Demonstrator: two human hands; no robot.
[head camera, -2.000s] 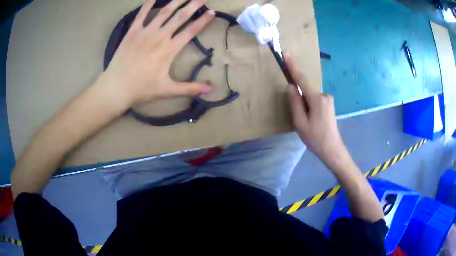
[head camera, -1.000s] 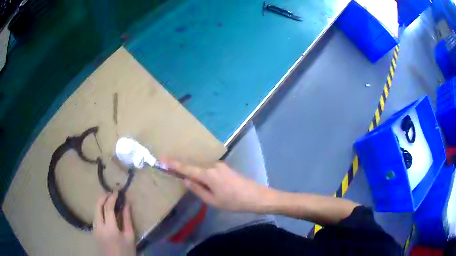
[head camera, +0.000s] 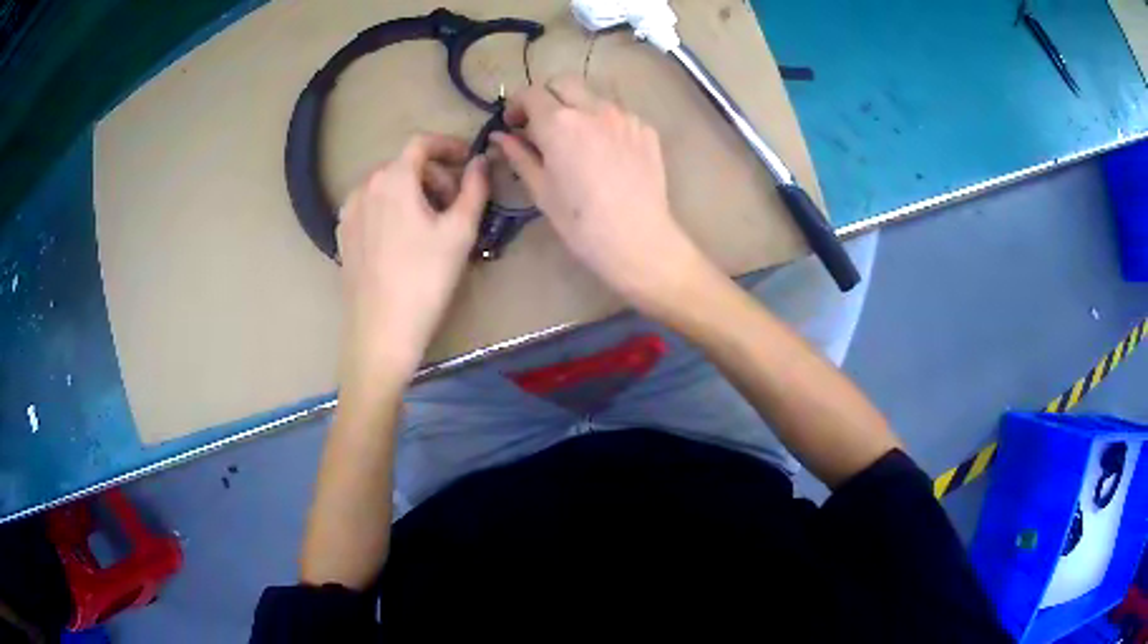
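A dark headphone frame lies on the tan cardboard sheet (head camera: 202, 252). Its headband (head camera: 306, 138) arcs at the left, with one open C-shaped yoke (head camera: 463, 63) at the top. My left hand (head camera: 409, 239) and my right hand (head camera: 598, 183) meet at the lower yoke (head camera: 487, 130), fingers pinching its upper end and covering part of it. A hinge joint (head camera: 489, 239) shows just beside my left hand. Thin wires (head camera: 528, 61) show near the upper yoke. The padded hammer (head camera: 737, 116) lies on the cardboard, white head at the top, black grip over the bench edge.
A slim dark tool (head camera: 1049, 50) and a small dark strip (head camera: 797, 73) lie on the blue-green bench (head camera: 919, 113). A blue bin (head camera: 1007, 503) with dark parts on white lining stands at lower right beside striped floor tape (head camera: 963, 474). A red stool (head camera: 120, 566) is at lower left.
My right hand has let go of the hammer, which now lies on the cardboard, and has joined my left hand at the lower yoke. The view has turned back over the bench.
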